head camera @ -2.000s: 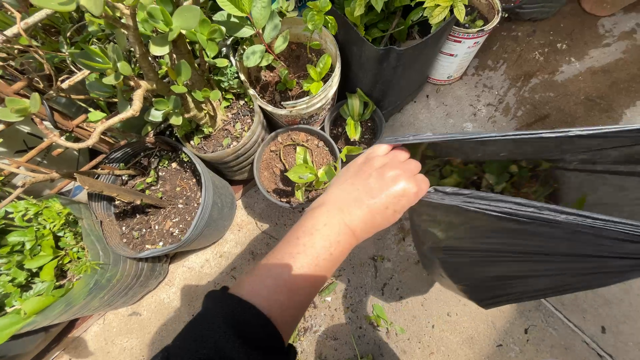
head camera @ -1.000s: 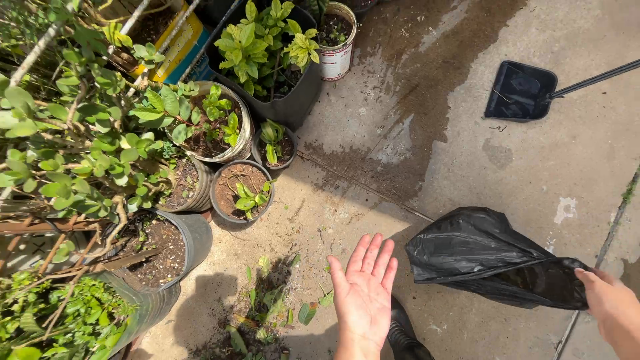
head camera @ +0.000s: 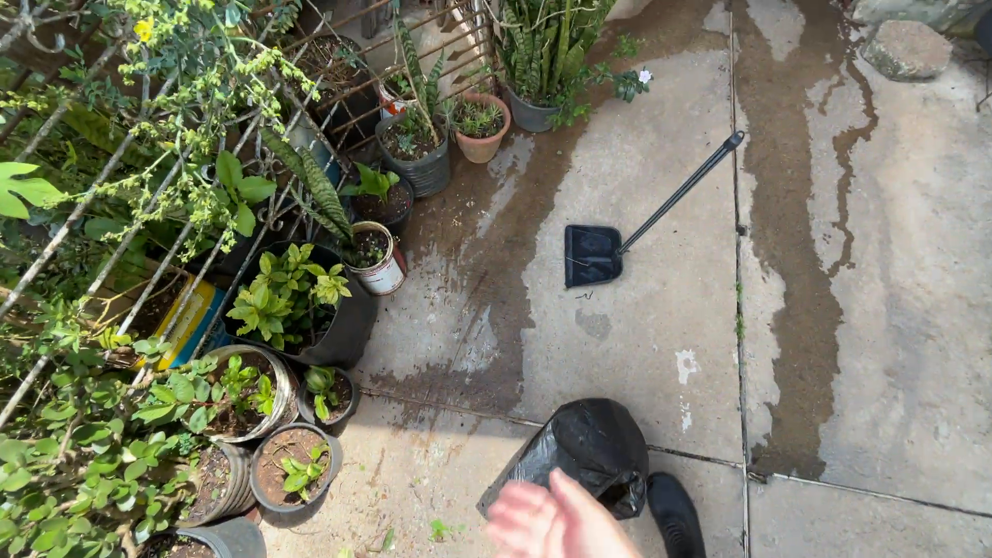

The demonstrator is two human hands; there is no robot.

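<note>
My left hand [head camera: 554, 518], blurred by motion, is at the bottom centre with its thumb raised apart from the fingers. Nothing shows in its grasp. Just behind it, a black plastic bag [head camera: 593, 449] rests bunched on the concrete; the hand overlaps its lower part, and whether they touch is unclear. My right hand is out of view. Beyond the bag a black long-handled dustpan [head camera: 595, 256] lies on the floor, its handle slanting up to the right.
A black shoe [head camera: 674, 515] is right of the bag. Potted plants line the left side, among them a small grey pot [head camera: 335, 457], a large black planter [head camera: 353, 325] and a white can [head camera: 380, 271]. A metal lattice [head camera: 147, 232] leans over them. A stone [head camera: 907, 50] lies top right.
The bag, held by my right hand a second ago, now rests on the floor, and that hand has left the view. The view has shifted to show more floor and pots.
</note>
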